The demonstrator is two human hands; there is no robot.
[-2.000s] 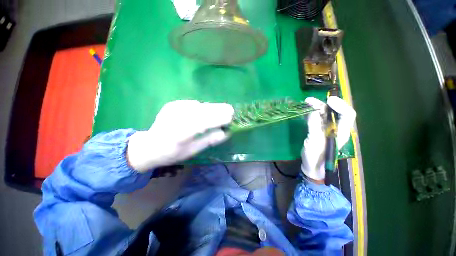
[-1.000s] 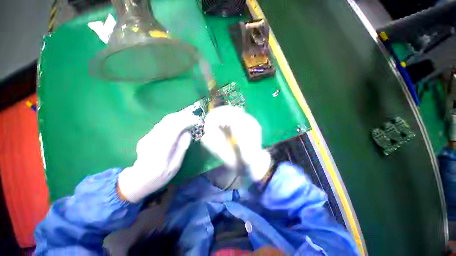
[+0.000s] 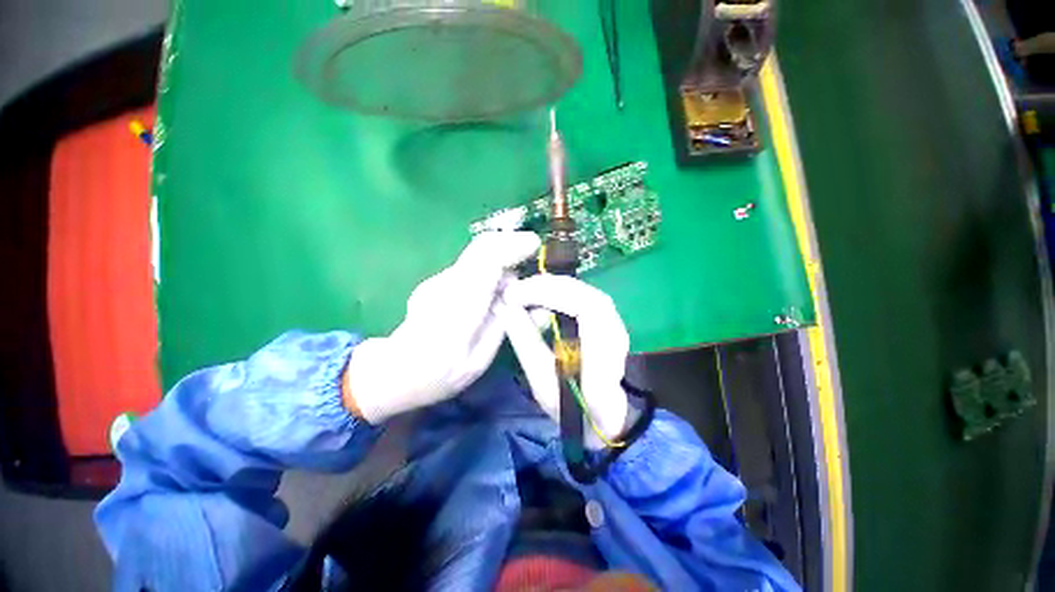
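A green PCB panel (image 3: 628,220) lies on the green mat, tilted slightly up to the right, its left part covered by my left glove. My left hand (image 3: 451,318), in a white glove, has its fingertips at the panel's left end and close to my right fingers; whether it grips the panel or a thin wire cannot be told. My right hand (image 3: 578,335), in a white glove, is shut on the soldering iron (image 3: 559,191). The iron's barrel points away from me over the panel, its tip past the panel's far edge.
The fume hood (image 3: 440,64) stands beyond the panel. The iron stand with its tray (image 3: 717,116) is at the upper right, thin dark tweezers (image 3: 612,52) left of it. A red bin (image 3: 102,289) is at the left. The conveyor (image 3: 926,231) at the right carries another board panel (image 3: 991,396).
The view has swung back. The panel, held up two seconds ago, now lies on the mat. The iron, blurred over the panel before, now shows clearly, pointing away. Both hands are close together.
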